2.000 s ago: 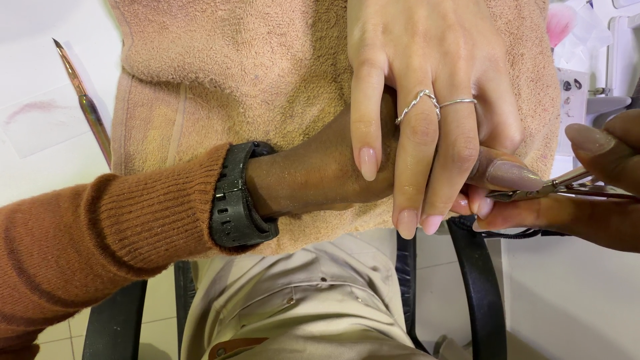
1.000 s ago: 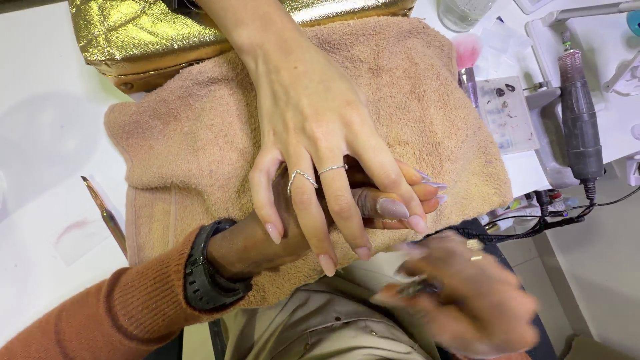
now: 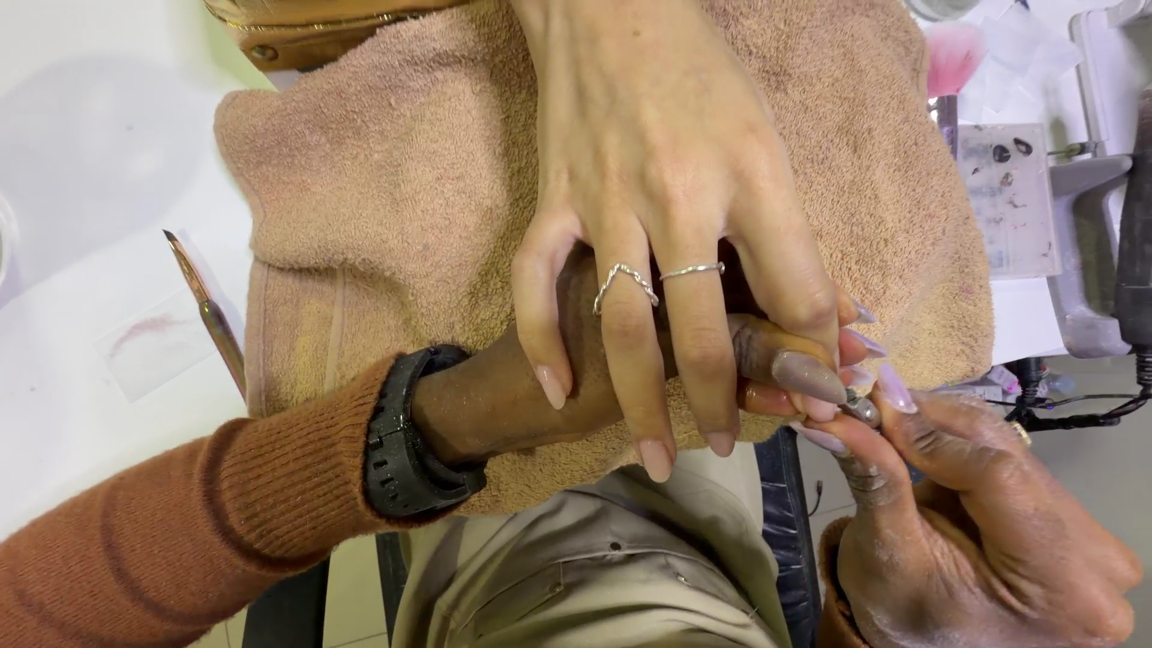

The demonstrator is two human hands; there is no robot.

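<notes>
Another person's hand (image 3: 661, 180) with two silver rings lies palm down over my left hand (image 3: 531, 382), above a folded tan towel (image 3: 387, 171). My left hand comes from the left in a rust knit sleeve with a black watch (image 3: 418, 441); its thumb and fingers grip a fingertip of that hand. At the lower right, my right hand (image 3: 972, 504) pinches a small metal tool (image 3: 859, 408) between thumb and fingers, its end right at the gripped fingertip. Which kind of tool it is, I cannot tell, as my fingers hide most of it.
A thin brush (image 3: 211, 315) lies on the white table at left, beside a clear sheet (image 3: 153, 346). At the right are a pink fluffy brush (image 3: 952, 63), a clear palette (image 3: 1008, 198) with dark spots, and a black handpiece (image 3: 1136, 234) with cables. A gold bag (image 3: 297, 31) is at the top.
Two seconds ago my right hand held metal nippers at the fingertip. One second ago it was blurred, lower and away from it; now it is back at the fingertip with a small metal tool.
</notes>
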